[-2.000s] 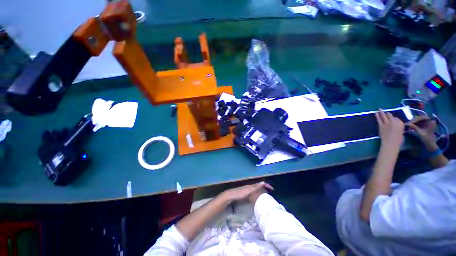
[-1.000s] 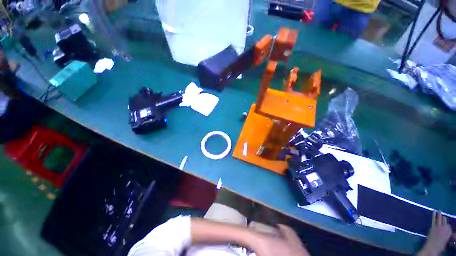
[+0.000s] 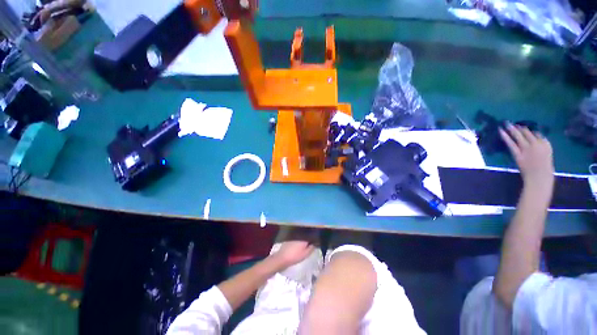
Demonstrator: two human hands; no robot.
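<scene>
The orange fixture (image 3: 301,88) stands on the bench in front of me, its arm reaching left with a black head (image 3: 134,55). A black device (image 3: 386,173) lies on white paper (image 3: 452,154) beside the fixture's right side. Another black device (image 3: 134,157) lies at the left. My left hand (image 3: 294,253) rests low on my lap, below the bench edge; its fingers are too blurred to read. My right forearm shows large at the bottom centre, bent toward the camera; my right hand is cut off by the lower edge.
A white ring (image 3: 227,175) and white tissue (image 3: 206,120) lie left of the fixture. A clear bag (image 3: 398,91) stands behind. At right, a neighbour's hand (image 3: 531,154) reaches over a black strip (image 3: 481,186) to loose black pieces (image 3: 489,133). A red stool (image 3: 49,252) is lower left.
The view turned left, then partly back right. My hands, together at my lap before, are apart; my right forearm has come up. The neighbour's hand moved from the strip to the black pieces.
</scene>
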